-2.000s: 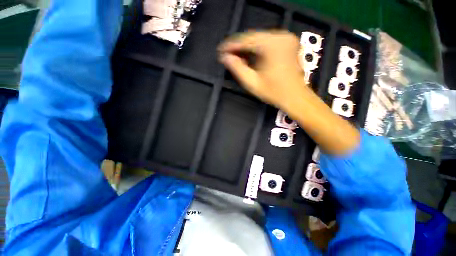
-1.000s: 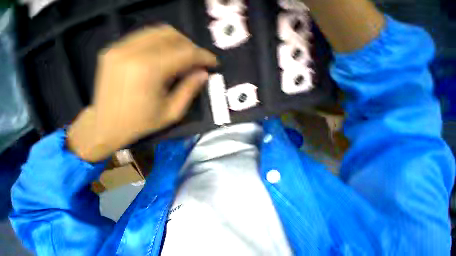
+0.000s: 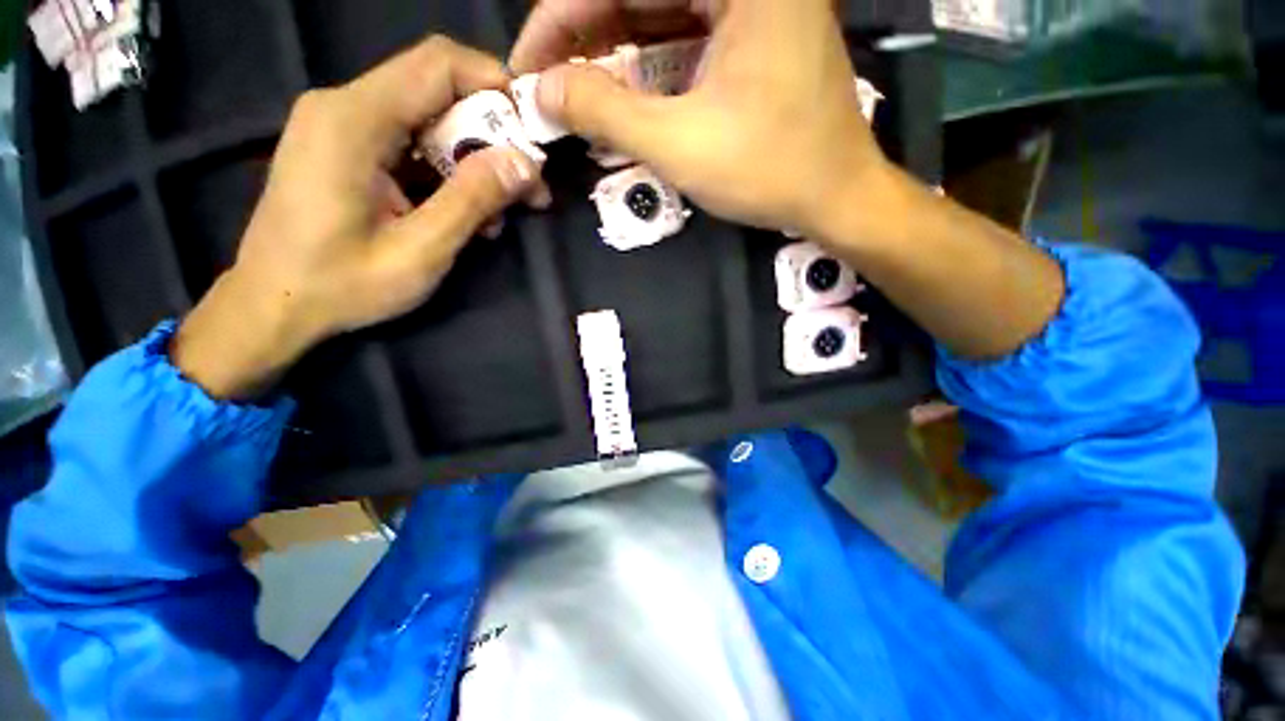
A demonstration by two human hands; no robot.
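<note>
My left hand (image 3: 352, 211) holds a pale pink watch case (image 3: 472, 130) with a round black sensor, partly covered by the fingers. My right hand (image 3: 754, 120) pinches a pale pink strap (image 3: 540, 107), its end against the case edge; most of the strap is hidden by the hand. Whether the end is seated in the case cannot be told. A pale pink strap half with a row of slots (image 3: 605, 380) lies in the black compartment tray (image 3: 486, 454), near its front edge. Another watch case (image 3: 641, 203) lies below my right hand, sensor up.
Two watch cases (image 3: 823, 340) lie together in the right compartment; part of another shows beside my right wrist. Pink strap pieces (image 3: 92, 45) are heaped at the far left. Clear plastic (image 3: 986, 17) is at the top right. A blue stool (image 3: 1226, 317) stands right, cardboard (image 3: 313, 527) lower left.
My left hand has taken hold of a watch case, and the case beside the lone strap half is gone. My right hand has come in from the upper right with a strap. The view has shifted.
</note>
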